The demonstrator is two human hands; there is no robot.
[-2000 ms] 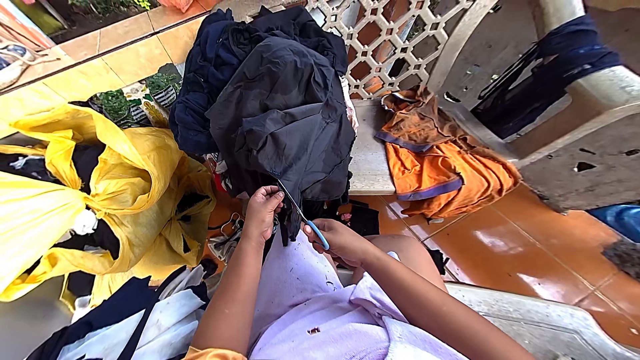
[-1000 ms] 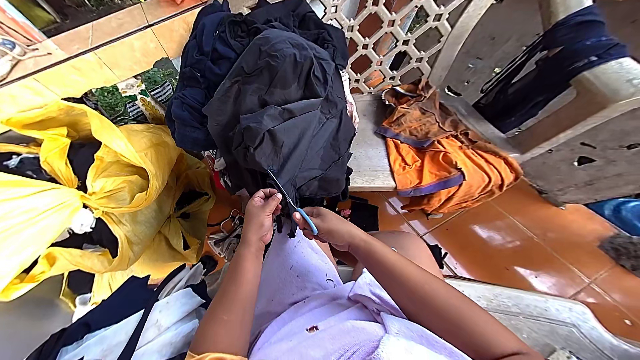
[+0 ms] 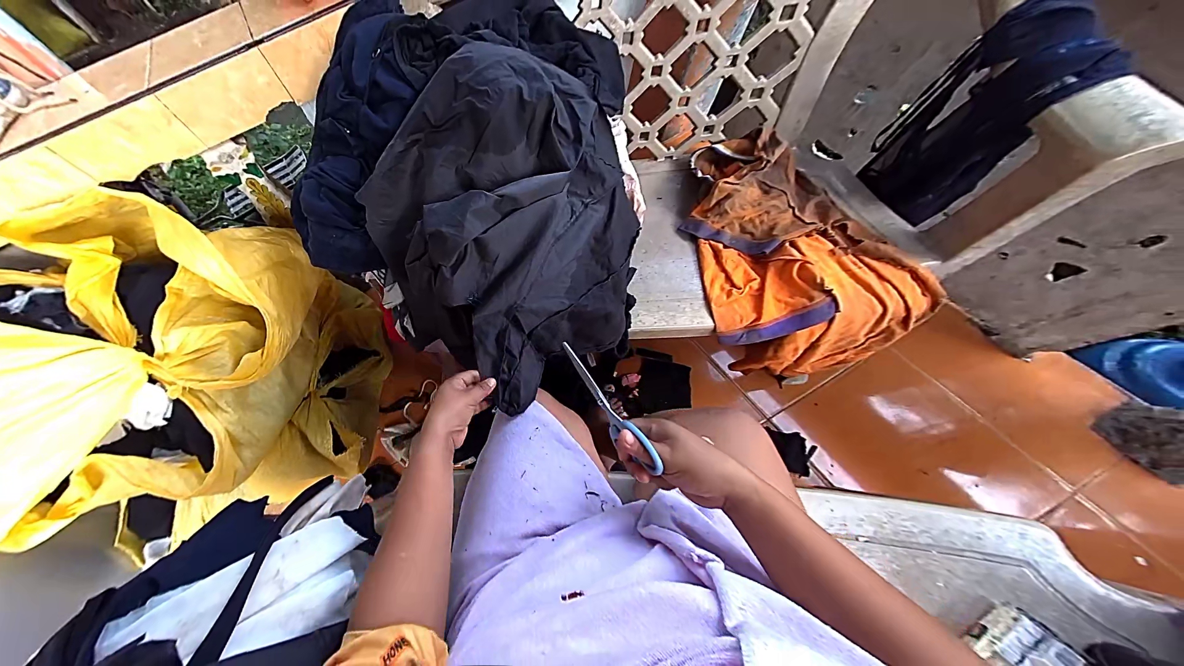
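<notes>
Black fabric [image 3: 509,194] is heaped in front of me, with its lower end hanging over my lap. My left hand [image 3: 460,407] pinches the left edge of that hanging end between thumb and fingers. To the right, my right hand [image 3: 680,458] grips the blue handles of a pair of scissors [image 3: 595,393]. The blades look closed, point up and to the left, and stand just right of the cloth's hanging end. A lilac cloth [image 3: 555,555] covers my lap.
Yellow sacks [image 3: 240,342] stuffed with cloth stand at the left, above dark and white fabric pieces [image 3: 305,564]. An orange garment [image 3: 814,277] lies on a pale plastic seat [image 3: 671,250] at the right. Below it is an orange tiled floor [image 3: 934,407]. A blue object [image 3: 1133,365] sits at the far right.
The scissors, earlier up against the black fabric near my left hand, have moved right and away from it with my right hand. My left hand has shifted slightly down and left.
</notes>
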